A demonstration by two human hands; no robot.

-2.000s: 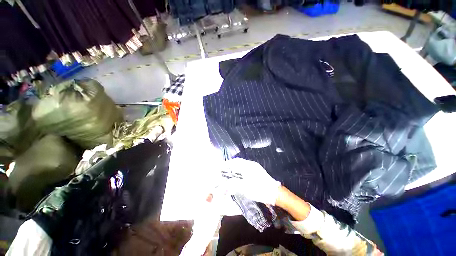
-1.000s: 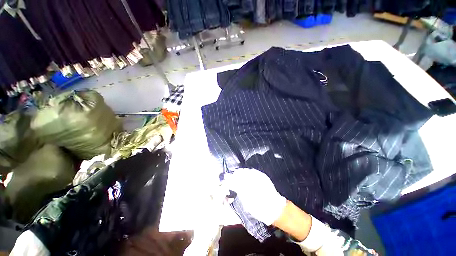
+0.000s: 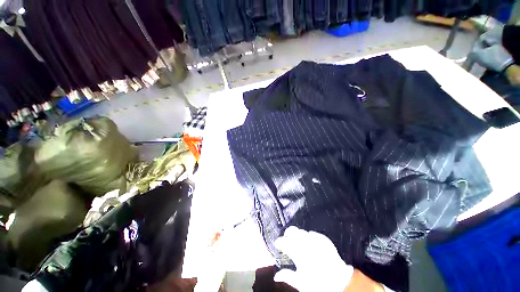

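The dark pinstriped garment is spread over the white table, with its near-left edge turned to show paler grey striped cloth. A white ring-like trim shows on its black far part. My right hand, in a white glove, is at the garment's near edge, thumb and fingers curved around a strip of cloth; whether they pinch it is unclear. My left hand is left of that edge, washed out against the white table; a reddish fingertip shows. A thin dark line lies between it and the cloth, too blurred to name.
A black rectangle and blue-grey denim-like cloth are on the table's right side. A blue crate stands at lower right. Olive sacks and dark clothes are at left. Garments hang behind. Another person's hand shows at upper right.
My right hand has moved down and right, and its fingers have spread more. The grey striped edge now lies longer and flatter on the table. Another person's arm has come in at upper right.
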